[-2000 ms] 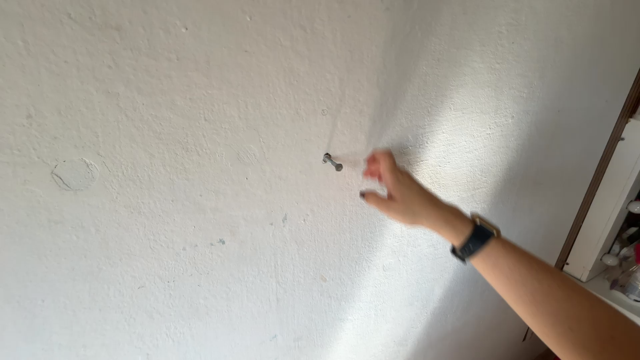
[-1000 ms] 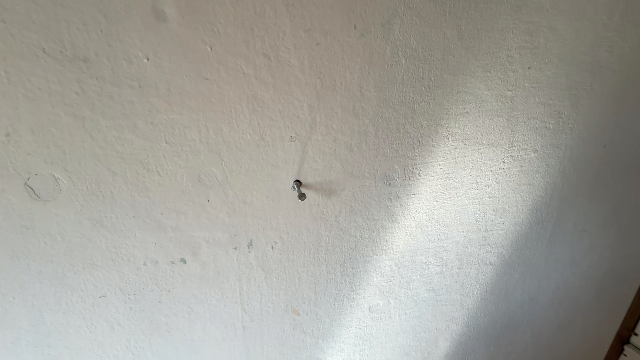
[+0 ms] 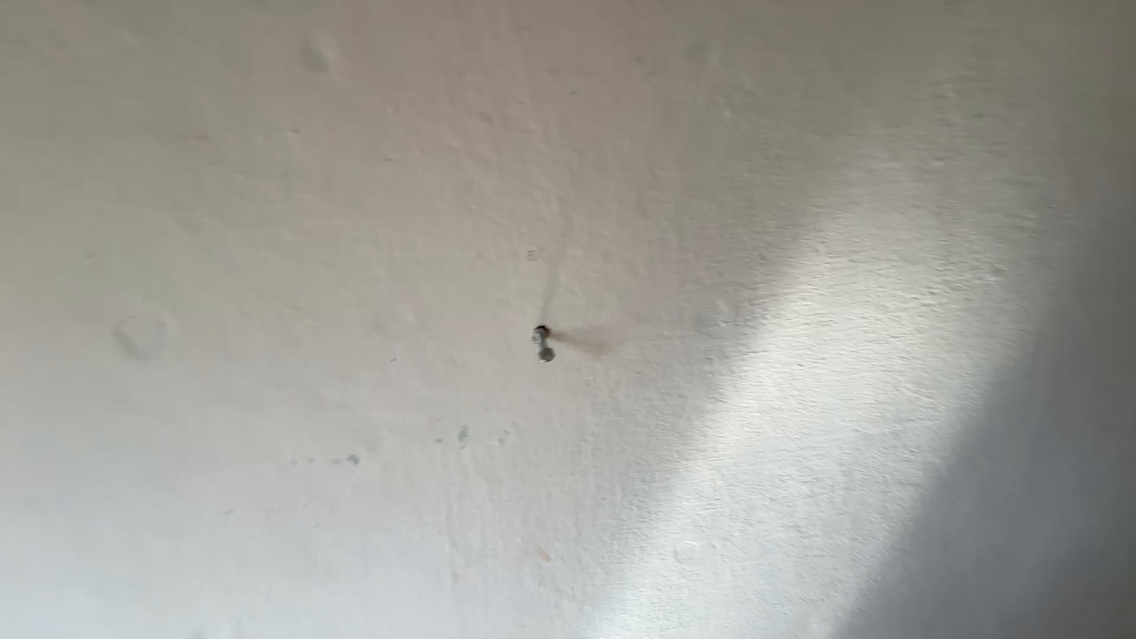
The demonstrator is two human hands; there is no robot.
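Note:
Neither my left hand nor my right hand shows in the head view. A small metal screw or bolt (image 3: 544,344) sticks out of a rough, white painted wall (image 3: 266,222) near the middle of the view. Its head points outward and a little down, and faint shadows spread from its base, up and to the right. Whether it sits in a wall plug cannot be told.
A bright slanting band of light (image 3: 799,382) crosses the wall on the right, with a darker shadow (image 3: 1021,532) beyond it. A round patch (image 3: 140,337) marks the plaster at the left. Several small dark stains (image 3: 352,460) lie below the screw.
Two seconds ago a hand with a dark wristwatch was beside the screw, at its right; it has left the view. The view has shifted, and the shelf at the right edge is out of sight.

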